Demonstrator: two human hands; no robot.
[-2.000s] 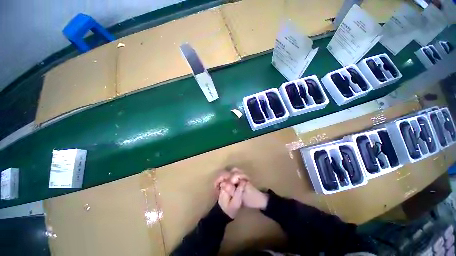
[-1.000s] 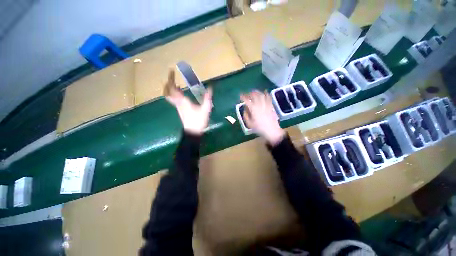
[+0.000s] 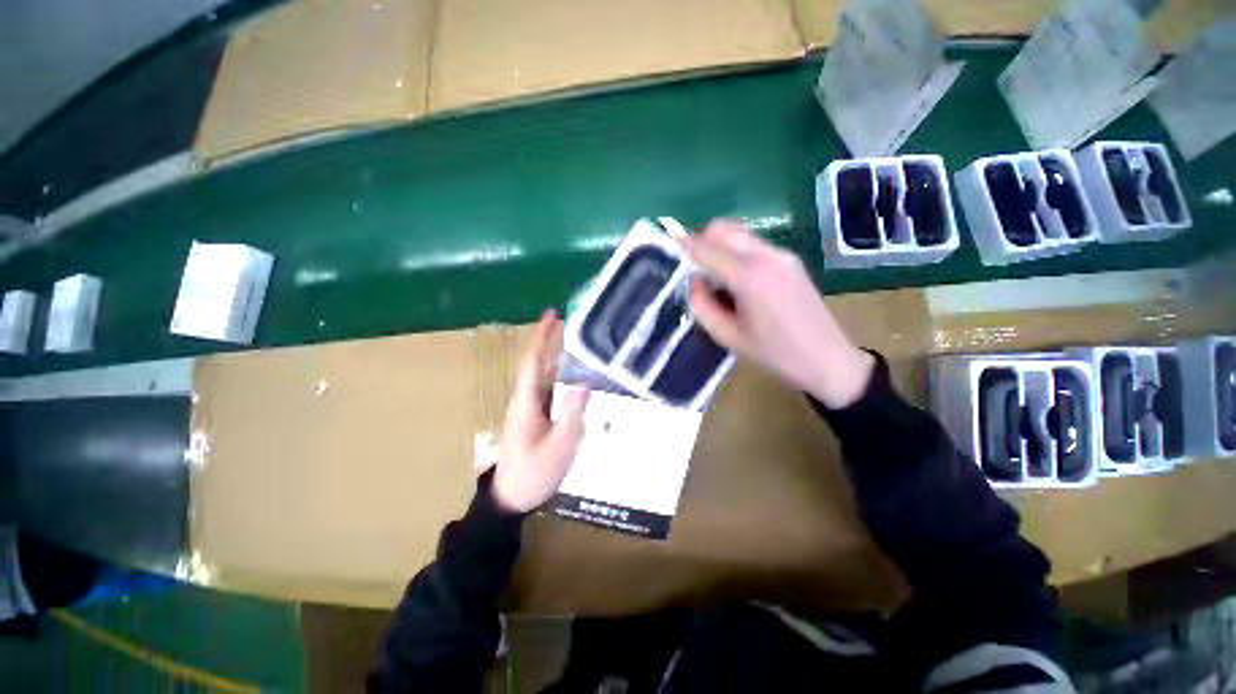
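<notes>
My left hand (image 3: pixel 536 431) holds a white carton (image 3: pixel 624 454) by its left side over the cardboard bench cover. The carton has a black printed band at its near end. A white inner tray (image 3: pixel 606 315) with long dark pieces in it sits tilted at the carton's far end, partly over it. My right hand (image 3: pixel 762 301) is on the tray's upper right side and covers part of it; it is slightly blurred. Whether the tray is inside the carton cannot be told.
Closed white cartons (image 3: pixel 224 292) stand at the left of the green belt (image 3: pixel 542 190). Filled trays (image 3: pixel 888 210) and standing pale sheets (image 3: pixel 881 82) are on the belt at the right. More filled trays (image 3: pixel 1034 423) stand on the cardboard bench cover (image 3: pixel 339 447) at the right.
My hands have come back from over the belt to the bench and now hold a carton and tray. The printed upright piece and nearest tray are gone from the belt. The view has shifted.
</notes>
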